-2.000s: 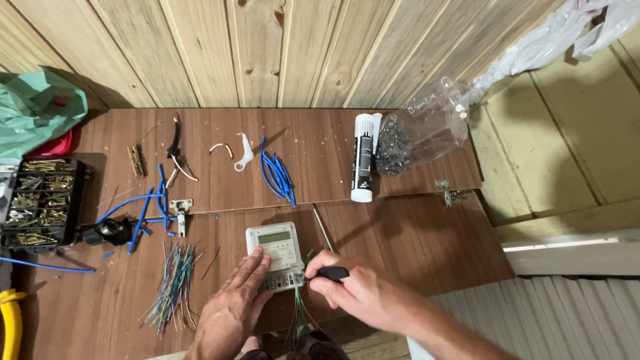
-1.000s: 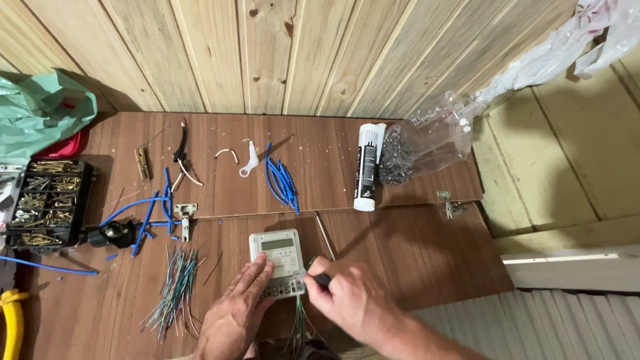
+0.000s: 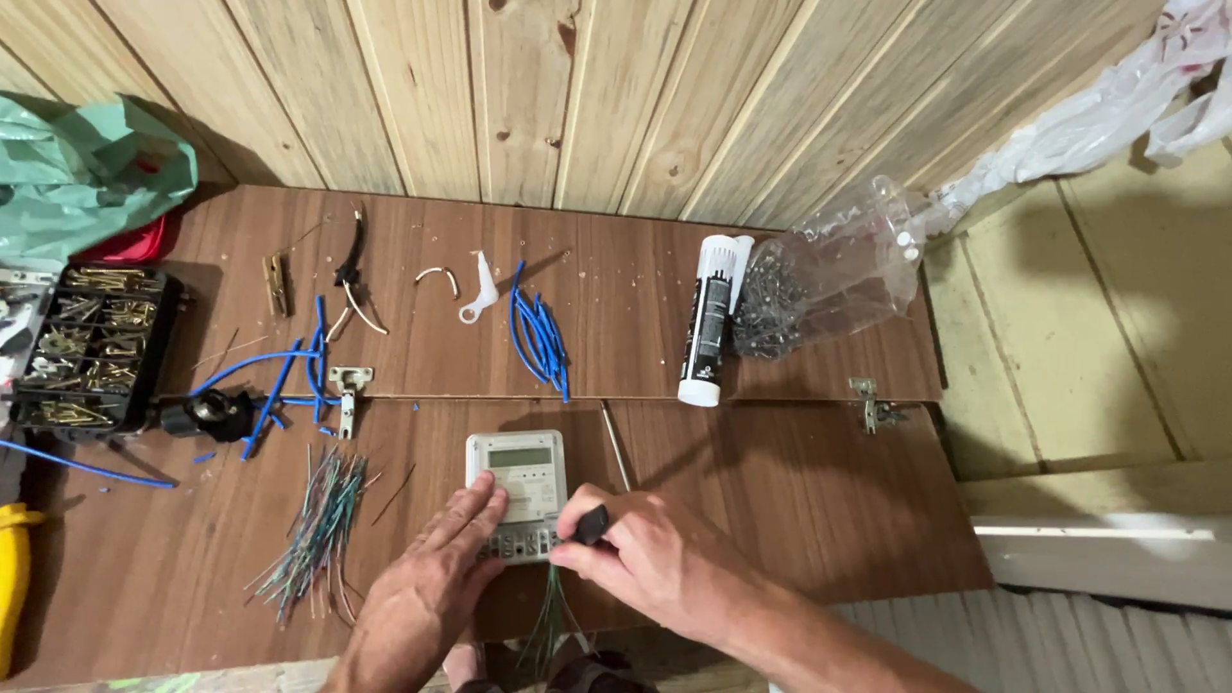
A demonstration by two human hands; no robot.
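Observation:
A grey electricity meter [image 3: 527, 481] with a small display lies on the brown wood-grain board, its terminal row towards me. My left hand [image 3: 433, 568] lies on the meter's left side, fingertips on its face. Between the thumb and fingers of my right hand [image 3: 645, 553] is the black handle of a tool [image 3: 591, 525], at the right end of the terminals; the tool's tip is hidden. Thin green wires [image 3: 551, 616] hang from the terminals over the board's near edge. To the left lies a bundle of thin coloured wires [image 3: 322, 534]. A metal rod [image 3: 616, 448] lies right of the meter.
Blue wire pieces [image 3: 539, 332], a white plastic nozzle [image 3: 483, 289], a cartridge tube [image 3: 707, 322] and a clear bag of screws [image 3: 770, 298] lie farther back. A black screw organizer [image 3: 96, 351] is at left, near a green bag [image 3: 91, 178]. Metal hinges [image 3: 348, 395] sit at the board joint.
My left hand stays on the meter. My right hand stays at the terminals with the black-handled tool, whose handle has changed its angle.

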